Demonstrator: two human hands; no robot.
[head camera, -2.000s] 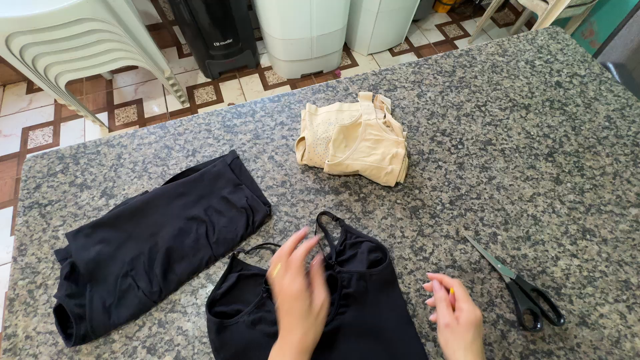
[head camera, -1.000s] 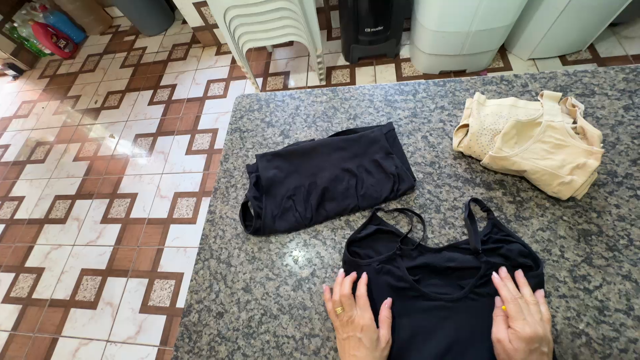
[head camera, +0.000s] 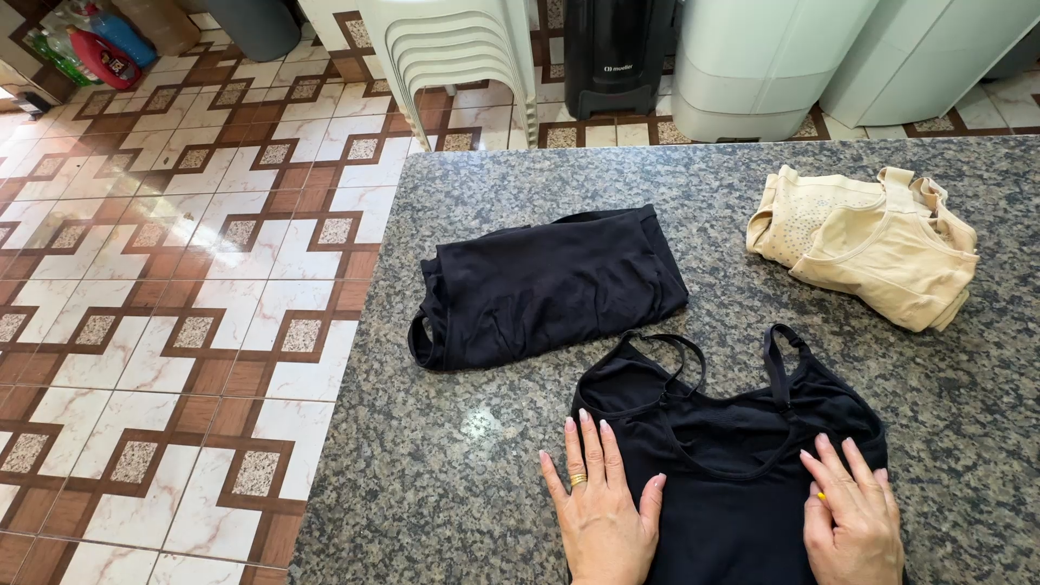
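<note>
A black garment with thin adjustable straps (head camera: 723, 496) lies spread at the near edge of the view, its straps pointing away from me. My left hand (head camera: 605, 508) rests flat on its left side, fingers spread, a gold-coloured ring on one finger. On its right side lies my right hand (head camera: 853, 512), with a small yellow thing at a finger; its fingers are slightly bent and grip nothing that I can see. Beyond it to the left is a folded black garment (head camera: 552, 288). A folded beige garment (head camera: 886, 252) with straps sits at the far right.
The speckled granite countertop (head camera: 455, 455) ends at a left edge above a tiled floor (head camera: 195, 325). Past its far edge stand stacked white plastic chairs (head camera: 463, 49), a black Mueller appliance (head camera: 613, 57) and white appliances (head camera: 751, 73). Bottles (head camera: 101, 57) stand on the floor at the upper left.
Two seconds ago my hands were raised near the strapped garment; now both rest on it. The view has swung left, and the black-handled scissors seen earlier at the right are out of view.
</note>
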